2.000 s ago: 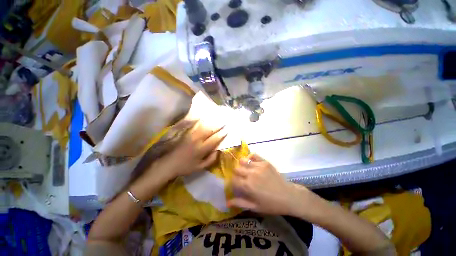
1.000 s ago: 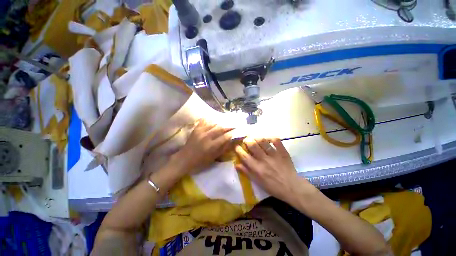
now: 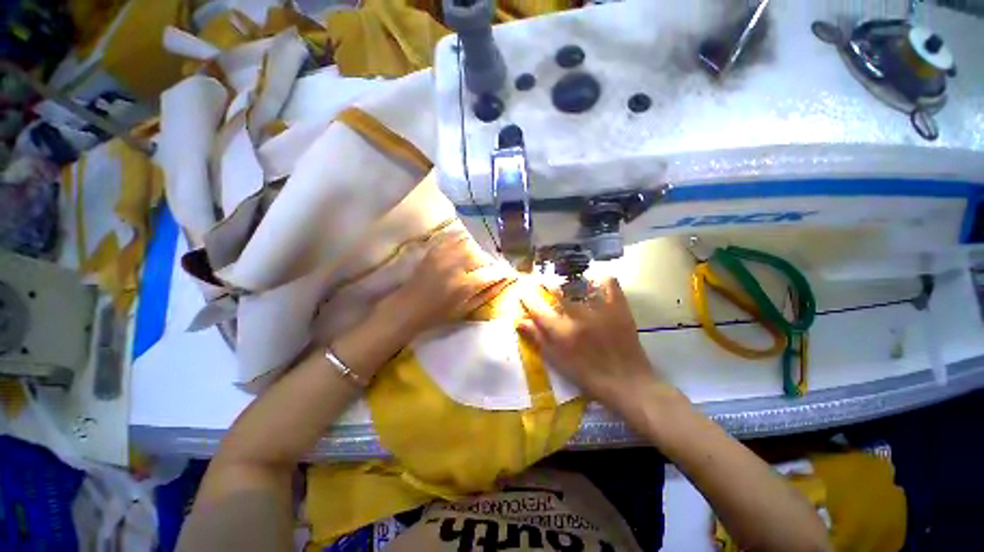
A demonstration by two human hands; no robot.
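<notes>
Yellow and white fabric panels (image 3: 464,372) lie in front of the needle, with a yellow strip crossing the white cloth and a yellow part hanging over the table's front edge. My left hand (image 3: 448,283) presses flat on the cloth left of the needle. My right hand (image 3: 593,340) holds the cloth at the yellow strip, its fingers close to the presser foot (image 3: 575,286). The fingertips of both hands are near each other under the bright lamp, where glare hides detail. The white sewing machine head (image 3: 701,140) stands just beyond the hands.
Snips with green and yellow loop handles (image 3: 761,307) lie right of the needle. White panels with yellow edges (image 3: 313,216) are heaped at left. A beige second machine (image 3: 38,323) stands far left. A yellow and white bundle (image 3: 863,501) is low at right.
The cloth and both hands have moved up to the needle. The cloth that was bunched is now spread flatter, its yellow part showing rounded at the front edge. The view has shifted somewhat.
</notes>
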